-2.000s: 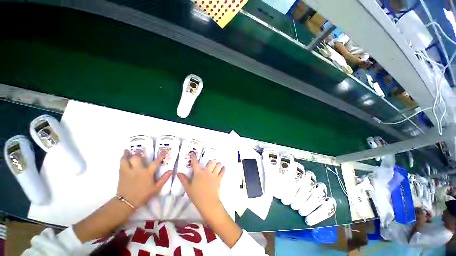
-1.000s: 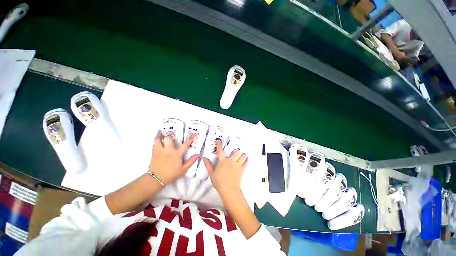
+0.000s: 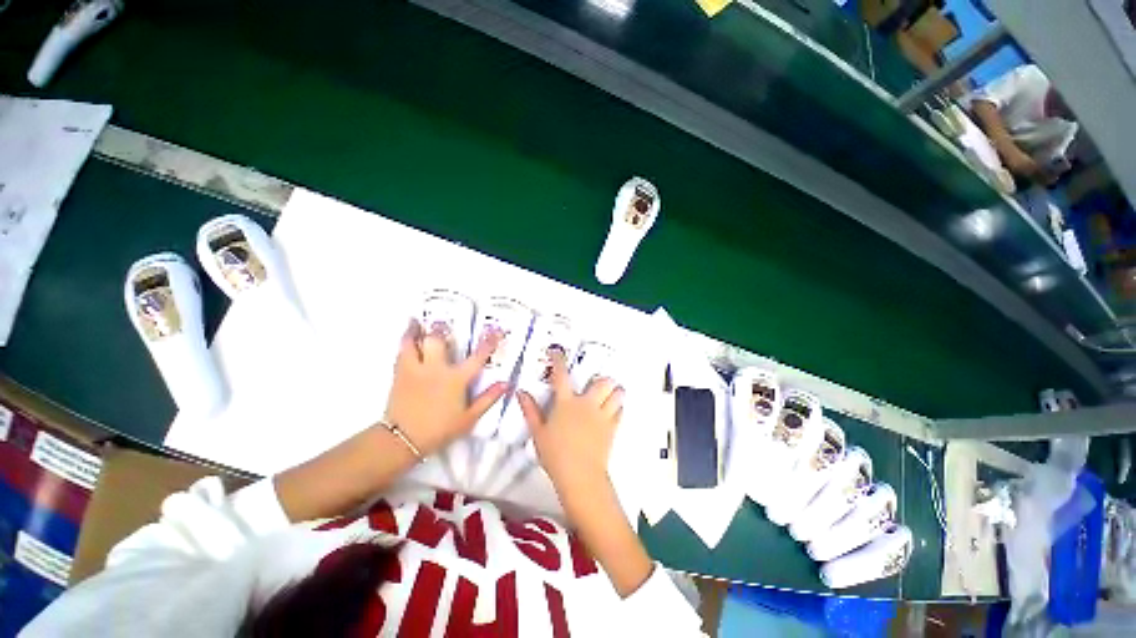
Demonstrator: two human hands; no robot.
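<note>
Several white handheld devices lie side by side on the white work sheet (image 3: 336,361), heads away from me. My left hand (image 3: 430,389) lies over the two left devices, with fingertips on the keypad areas below the displays; one is the second device (image 3: 505,327). My right hand (image 3: 576,424) lies over the two right devices, one fingertip on the keypad of the third device (image 3: 549,337). The fourth device (image 3: 599,359) is partly under my right fingers. The hands press from above and grip nothing. The handles are partly hidden by my hands.
Two devices (image 3: 171,327) lie at the left. A smartphone (image 3: 696,436) lies right of my hands, beside a fanned row of devices (image 3: 794,430). The green conveyor belt (image 3: 498,187) carries a device (image 3: 628,229). A printed sheet (image 3: 35,187) is at far left; a person's arm (image 3: 1007,143) shows upper right.
The camera view has shifted, so the bench appears further right and another belt device shows at upper left. My hands stay on the same devices, with only small finger shifts.
</note>
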